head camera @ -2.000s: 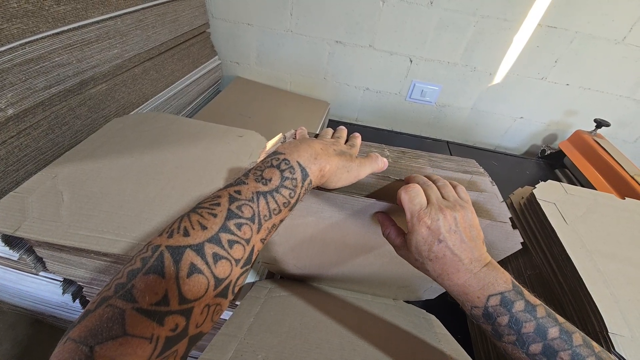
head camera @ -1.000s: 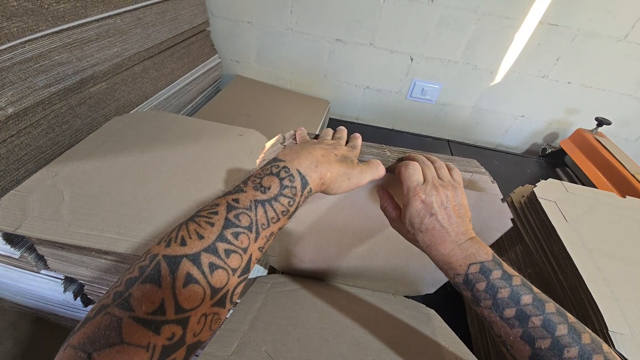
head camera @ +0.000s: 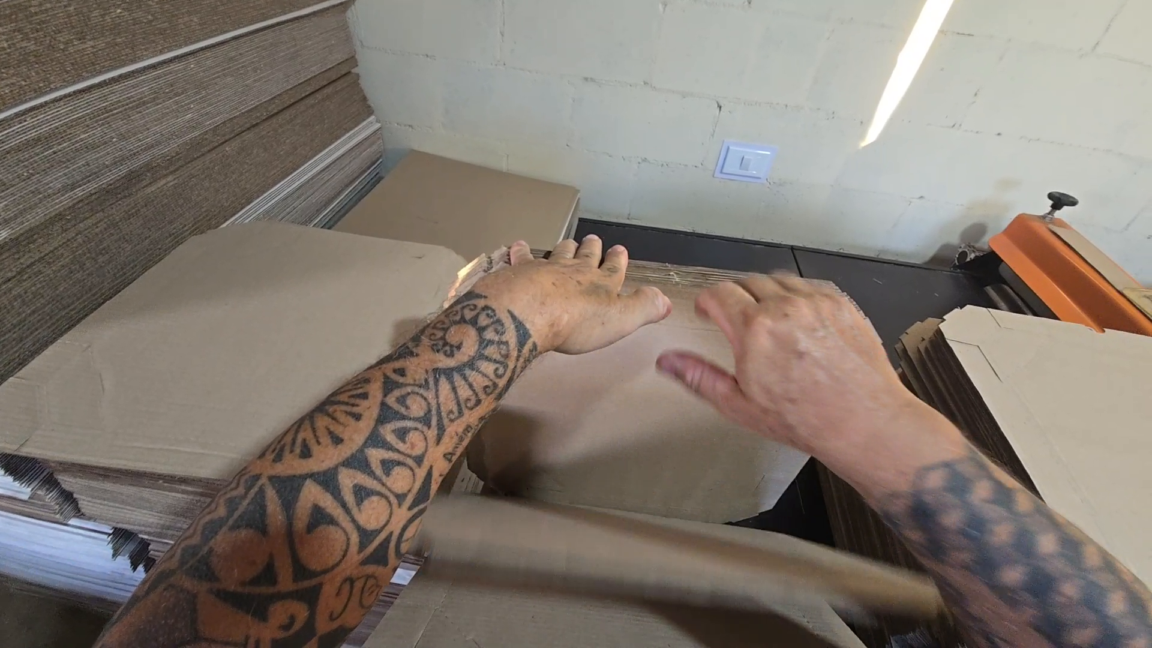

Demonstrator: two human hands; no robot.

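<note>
My left hand lies flat, fingers apart, over the far left part of a cardboard sheet on the middle stack. My right hand, slightly blurred, hovers over the right part of that sheet, thumb apart from the fingers, holding nothing. Edges of stacked cardboard show behind both hands. Nearer to me, a blurred cardboard flap is tilted above another cardboard sheet. Left of my left forearm lies a stack topped by a large cardboard sheet.
Tall stacks of corrugated cardboard rise at the left, with a flat cardboard piece by the block wall. At the right are a pile of cut cardboard blanks and an orange metal device with a black knob, on a black table.
My right hand has opened its fingers somewhat. A cardboard flap in front, lying low a second ago, is now raised and blurred. My left hand has stayed nearly in place.
</note>
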